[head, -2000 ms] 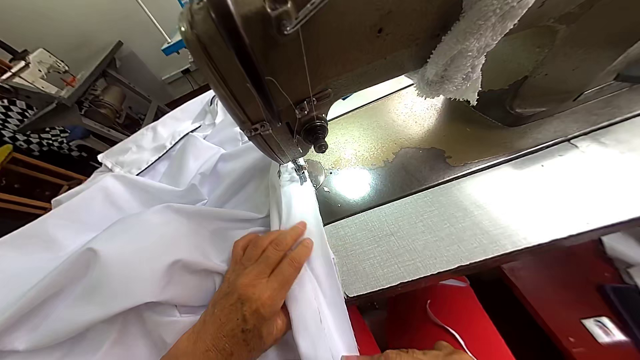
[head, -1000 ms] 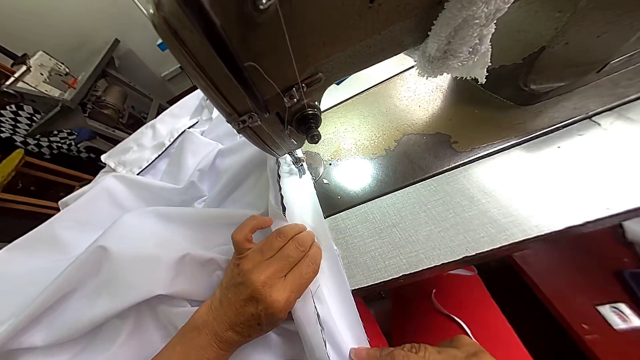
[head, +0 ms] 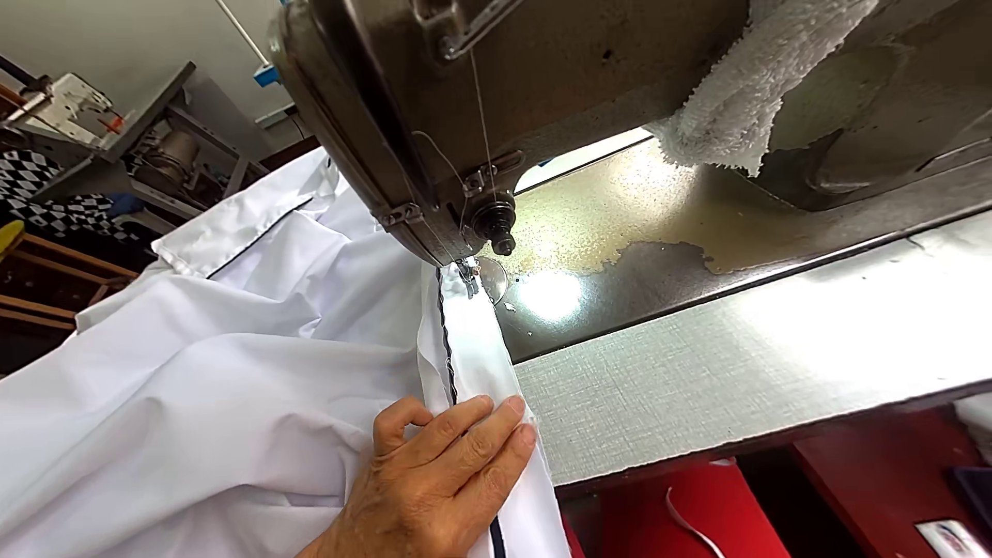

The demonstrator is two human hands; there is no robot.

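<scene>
White fabric (head: 232,403) with a black piping strip (head: 447,341) spreads over the left side and runs under the presser foot (head: 469,280) of a worn sewing machine (head: 542,77). My left hand (head: 438,473) lies on the folded fabric band below the needle area, its fingertips flat near the band's right edge and its thumb bent. Whether it pinches any cloth cannot be told. My right hand is out of the frame. White thread runs down the machine head to the needle area.
A white terry cloth (head: 728,93) hangs from the machine arm. The grey table edge (head: 659,387) runs along the right, with a red surface (head: 690,511) below it. Another sewing machine (head: 70,112), checkered cloth (head: 54,201) and a wooden frame (head: 54,283) stand at the left.
My right hand, at the bottom edge in both earlier frames, is out of view now. The black piping beside the band shows more plainly than two seconds ago.
</scene>
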